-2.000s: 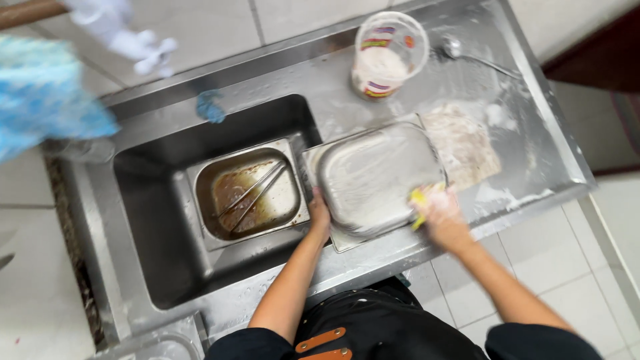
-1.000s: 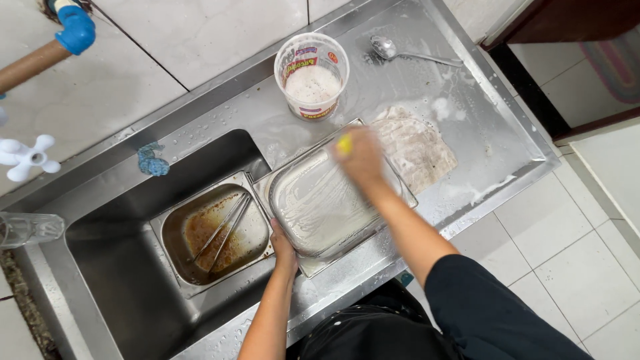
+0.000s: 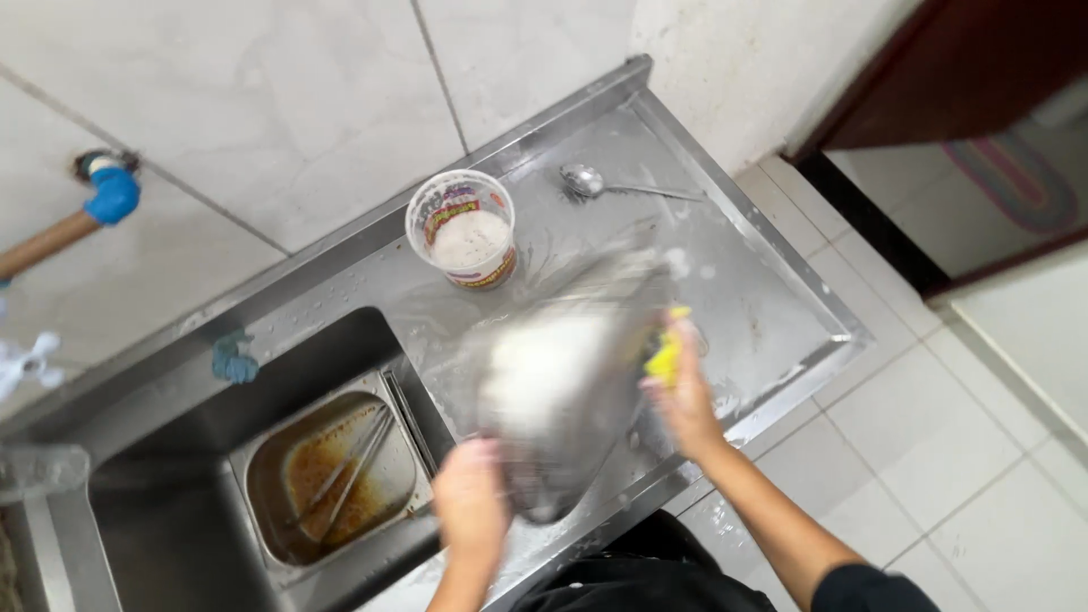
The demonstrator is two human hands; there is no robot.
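A metal pan [image 3: 565, 374], badly blurred, is tilted up off the steel drainboard. My left hand [image 3: 472, 497] grips its lower left edge. A yellow sponge [image 3: 665, 357] is in my right hand [image 3: 684, 399], at the pan's right side; blur hides whether those fingers also hold the pan. Behind the pan stands a clear plastic tub [image 3: 463, 229] with whitish contents and printed sides. A metal spoon [image 3: 586, 181] rests to the right of the tub. In the sink at left, a steel pan [image 3: 259, 510] holds brown liquid residue and metal tongs [image 3: 353, 472].
The sink basin [image 3: 153, 527] takes up the lower left, with a blue scrap [image 3: 234, 357] at its back rim. A clear glass [image 3: 42, 472] lies at far left near a white tap handle [image 3: 30, 365]. A pipe [image 3: 51, 246] with a blue elbow comes from the tiled wall.
The pan lay on the drainboard while my right hand moved the sponge over it; now it is lifted and tilted between both hands. The view has shifted and turned.
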